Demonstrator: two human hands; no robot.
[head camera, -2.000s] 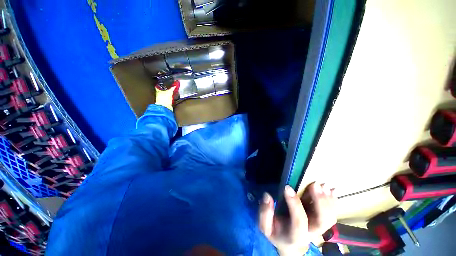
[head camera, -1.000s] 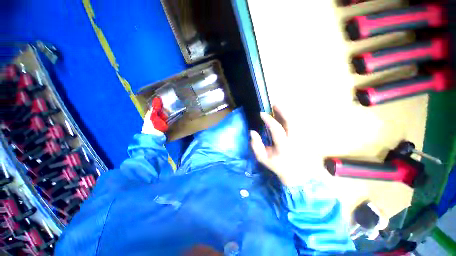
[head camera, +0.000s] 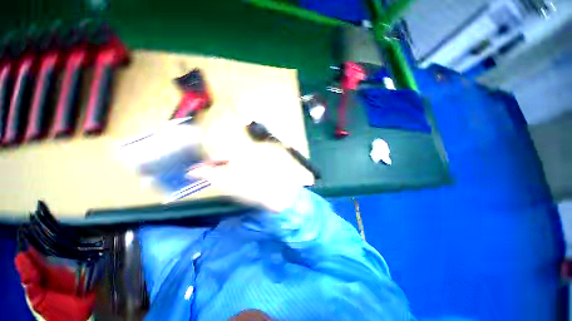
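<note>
My left hand, in a red-palmed glove (head camera: 56, 294), is at the lower left below the bench edge, closed around a fanned bunch of dark curved metal plates (head camera: 59, 238). My bare right hand (head camera: 251, 178) is blurred over the cardboard sheet (head camera: 244, 78). Its fingers are on shiny silver metal plates (head camera: 172, 166), also blurred, and appear to grip them. A red-and-black power tool (head camera: 193, 97) lies just behind the plates, partly hidden by them. A mallet (head camera: 285, 150) lies beside my right hand, its dark head towards the plates.
Several power tools (head camera: 69, 91) stand in a row at the left. Another red tool (head camera: 345, 100), a white crumpled tissue (head camera: 380, 152) and a blue cloth (head camera: 395, 110) lie on the green mat (head camera: 338, 166) at the right. Green framing (head camera: 398, 59) stands behind; blue floor is at the right.
The view has swung right to the bench. My left hand has come out of the carton with plates. My right hand has left the bench edge and is now at silver plates over the cardboard.
</note>
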